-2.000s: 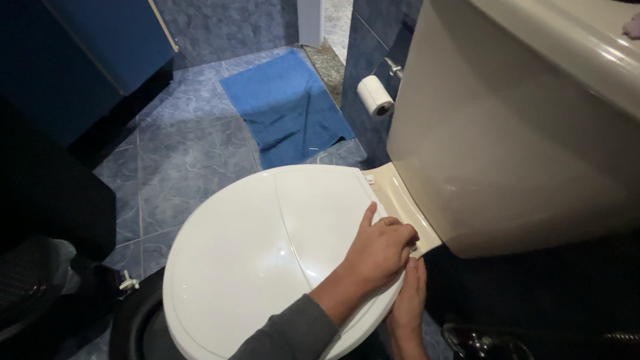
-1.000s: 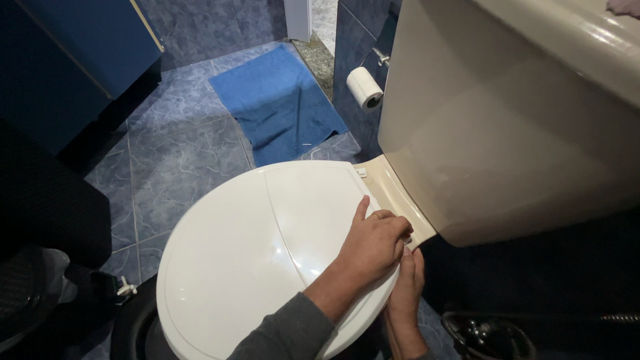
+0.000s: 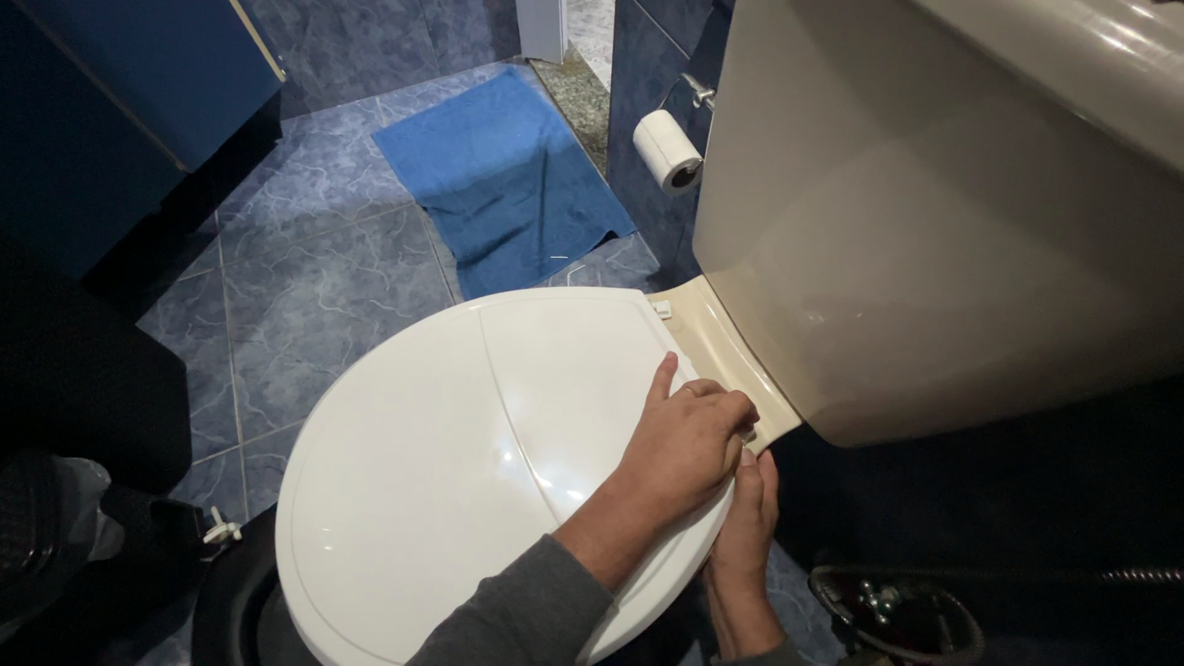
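A white toilet lid (image 3: 416,462) lies closed over the bowl, in front of the beige ceramic cistern (image 3: 906,231). My left hand (image 3: 689,439) rests across the lid's rear corner, its fingers bent over the hinge at the near side of the beige ceramic ledge (image 3: 731,351). Below that corner, beside the ledge's edge, my right hand (image 3: 747,518) reaches up with its fingertips at the underside. What the fingers grip there is hidden. The other hinge, a small white fitting (image 3: 661,309), shows at the lid's far corner.
A blue cloth mat (image 3: 518,185) lies on the blue tiled floor beyond the lid. A toilet paper roll (image 3: 668,153) hangs on the wall. Dark bins stand at the left, with a white plastic fitting (image 3: 220,530) nearby. A metal hose (image 3: 1128,575) runs at the lower right.
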